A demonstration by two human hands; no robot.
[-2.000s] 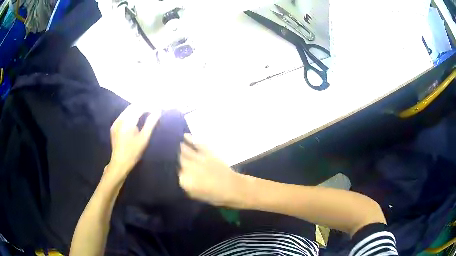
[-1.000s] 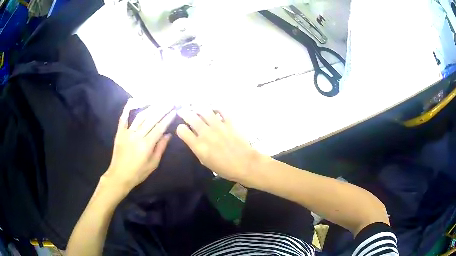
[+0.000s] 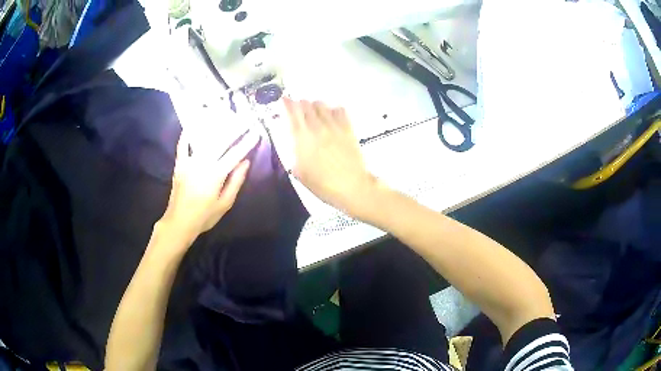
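A large dark navy garment piece covers the left of the table and hangs over its front edge. My left hand lies flat on it with fingers spread, fingertips in the lamp glare near the needle area. My right hand lies palm down at the right of the presser foot area, on the white table beside the cloth's edge, fingers close together; whether anything is under it is hidden. The white sewing machine with dark round knobs stands at the upper centre. The glare hides the needle.
Black-handled shears lie on the table at right, beside small silvery snips. A thin dark rod lies left of the handles. A yellow rail is beyond the table's right edge. Dark cloth is at lower right.
My right hand has moved up and right, off the cloth to beside the machine. My left hand stays on the cloth, a little higher. The cloth's right edge now shows along the table.
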